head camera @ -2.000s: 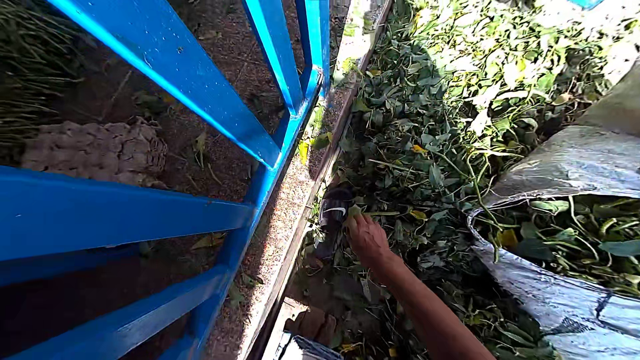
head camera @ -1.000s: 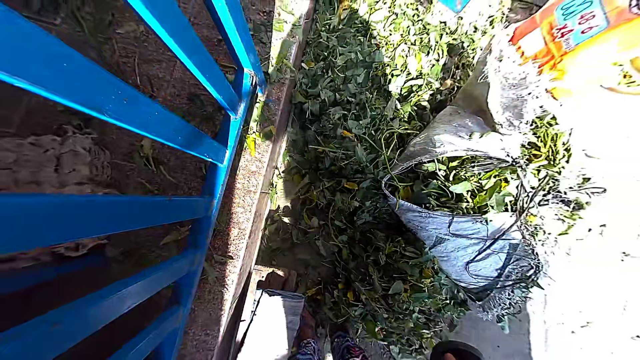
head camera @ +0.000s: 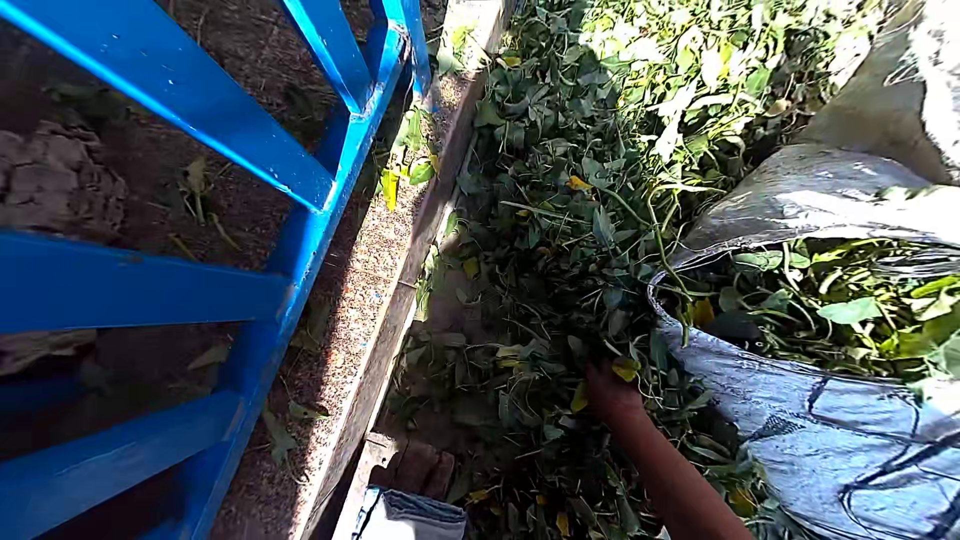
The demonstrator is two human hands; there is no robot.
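Observation:
My right hand [head camera: 611,394] reaches in from the lower right, with its fingers in a thick layer of loose green leaves and stems [head camera: 547,277] on the ground. A yellow leaf lies by the fingertips, which are partly hidden in shadow and foliage, so I cannot tell whether they grip anything. Right of the hand, an open woven plastic sack [head camera: 757,405] lies on its side, filled with leafy green vines [head camera: 825,307]. One vine hangs over the sack's rim. My left hand is out of view.
Blue metal bars [head camera: 300,277] slant along the left. Beside them runs a concrete ledge [head camera: 367,300] with a wooden edge and a few fallen leaves. A wooden piece [head camera: 412,465] and a folded pale cloth or sack [head camera: 412,517] lie at the bottom.
Two seconds ago my right hand was by the ledge, near a dark object; one second ago it was out of view. Now it is among the leaves, nearer the sack.

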